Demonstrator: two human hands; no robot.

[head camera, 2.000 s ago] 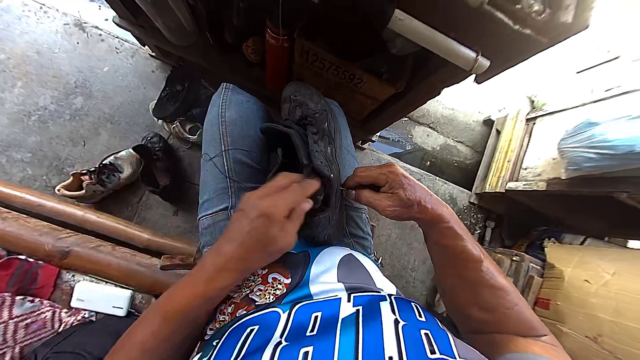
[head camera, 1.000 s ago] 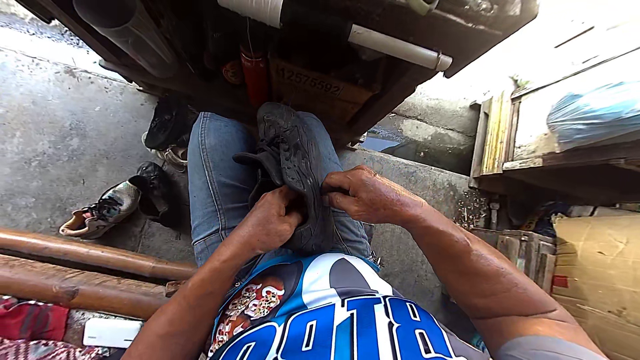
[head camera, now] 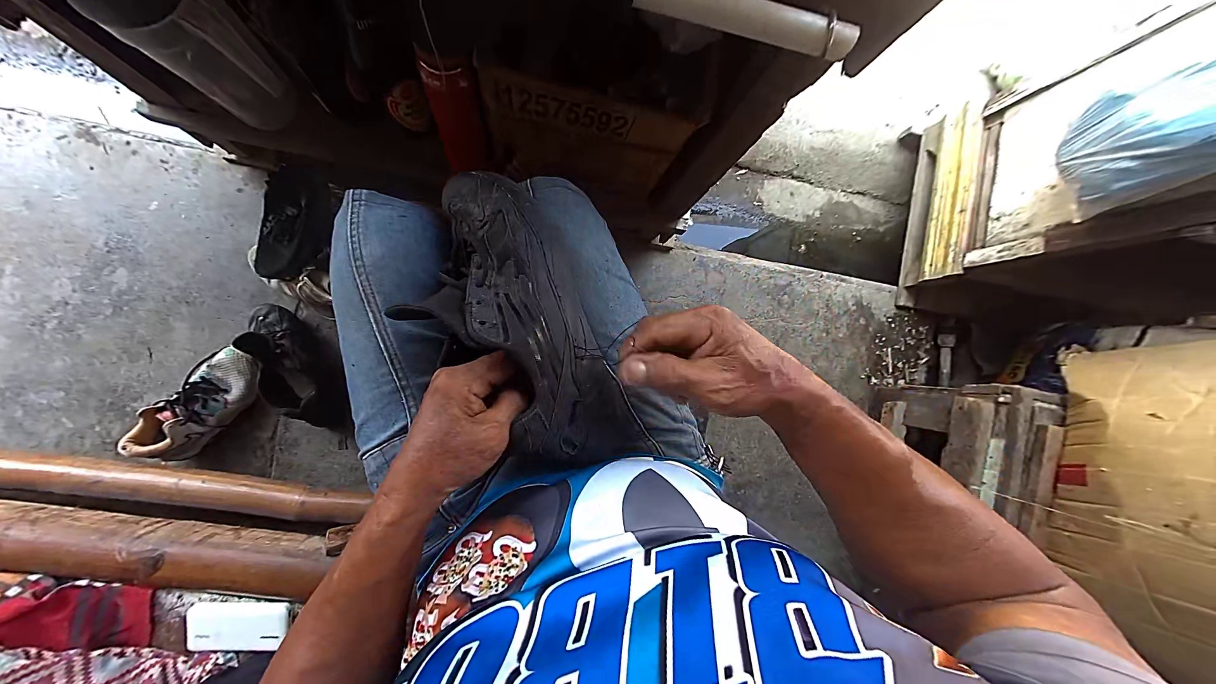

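A black sneaker (head camera: 522, 285) lies across the lap on blue jeans, its toe pointing away from the body. At its opening is my left hand (head camera: 465, 418), fingers curled and fingertips partly hidden by the shoe collar; whether it pinches the shoe's edge or something inside is unclear. My right hand (head camera: 703, 361) is beside the shoe's right side, thumb and forefinger pinched together. A thin dark thread (head camera: 594, 355) runs between the sole edge and these fingers, and a small thin tip shows at them.
On the concrete floor at left lie a white-and-grey sneaker (head camera: 211, 399) and black shoes (head camera: 285, 366). Bamboo poles (head camera: 171, 489) are at lower left, near a white device (head camera: 237, 626). A dark wooden stand (head camera: 731, 142) is ahead; a cardboard box (head camera: 1140, 475) is at right.
My left hand has gone from above the shoe to its opening. My right hand, close against the shoe's side a second ago, is now a little farther out to the right.
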